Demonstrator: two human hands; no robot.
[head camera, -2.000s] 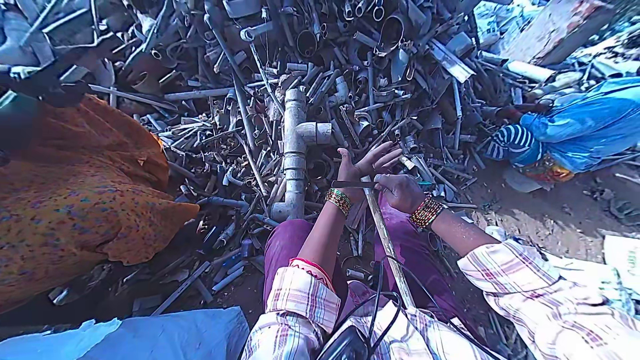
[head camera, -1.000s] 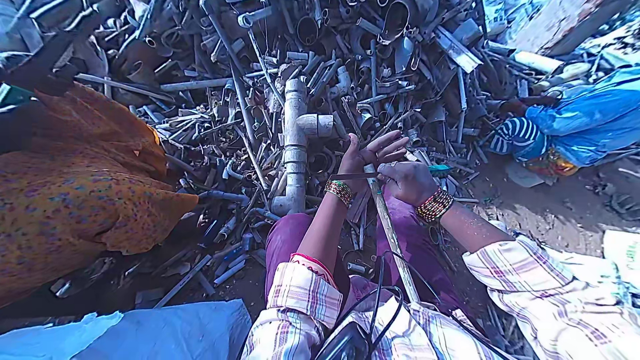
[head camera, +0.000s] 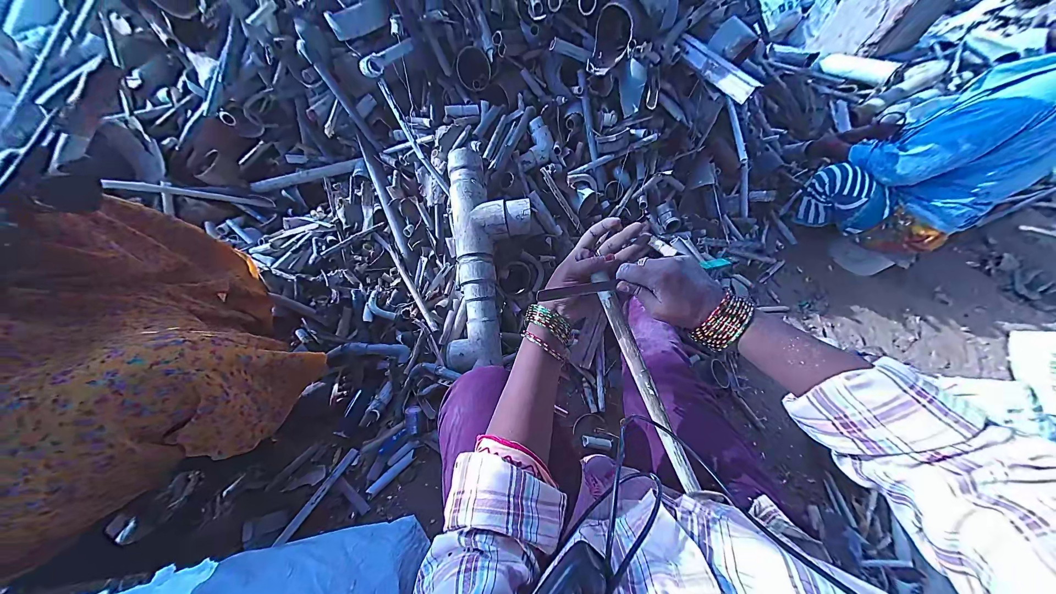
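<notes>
My right hand (head camera: 670, 289) is closed around a thin dark blade (head camera: 577, 290) with a green end showing past the fist. That blade lies across the top of a long pale stick (head camera: 643, 375), which slants down to my lap between my knees. My left hand (head camera: 590, 264) is beside the stick's top, palm partly up and fingers spread; whether its palm touches the stick is hidden. A grey plastic pipe assembly with a side branch (head camera: 474, 264) lies just left of my hands, its lower end near my left knee.
A heap of scrap plastic pipes and fittings (head camera: 330, 173) spreads ahead. A person in orange patterned cloth (head camera: 124, 355) is close on the left; another in blue (head camera: 965, 148) bends at the right. A pale blue sack (head camera: 322, 565) lies at lower left. Black cables (head camera: 615, 503) hang over my lap.
</notes>
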